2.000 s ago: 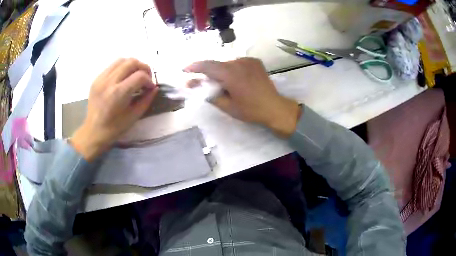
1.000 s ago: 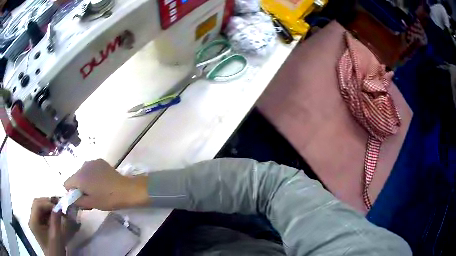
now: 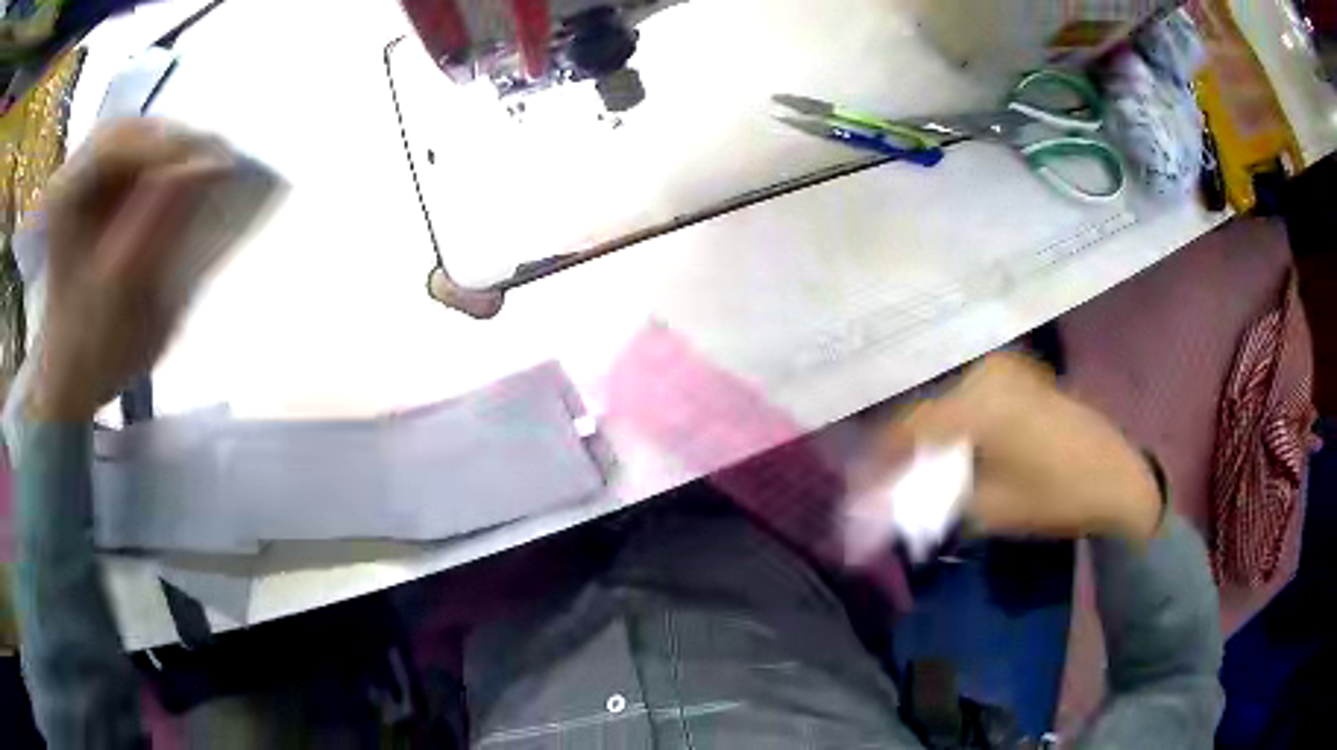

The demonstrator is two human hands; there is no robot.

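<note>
My left hand (image 3: 132, 257) is raised over the left of the table, curled and blurred; a grey-blue edge shows at its fingertips, but I cannot tell if it is gripped. My right hand (image 3: 1048, 454) is past the table's near edge, closed around bunched white tape pieces (image 3: 933, 498). A pink sheer scrap (image 3: 719, 418) stretches from the table over the edge towards my right fingers; contact is blurred. Overlapping grey bands (image 3: 337, 476) lie along the near left edge, with a bit of white tape at their right end.
The sewing machine's needle area (image 3: 550, 59) is at the top. Green-blue snips (image 3: 865, 132), green-handled scissors (image 3: 1067, 135), a speckled bundle (image 3: 1158, 125) and a yellow item (image 3: 1254, 117) lie at the right. A red-white checked cloth (image 3: 1261, 440) lies on the pink surface.
My hands have parted from working together: left to the far left, right out past the near edge. The pink scrap now lies across the middle. The view has swung back left.
</note>
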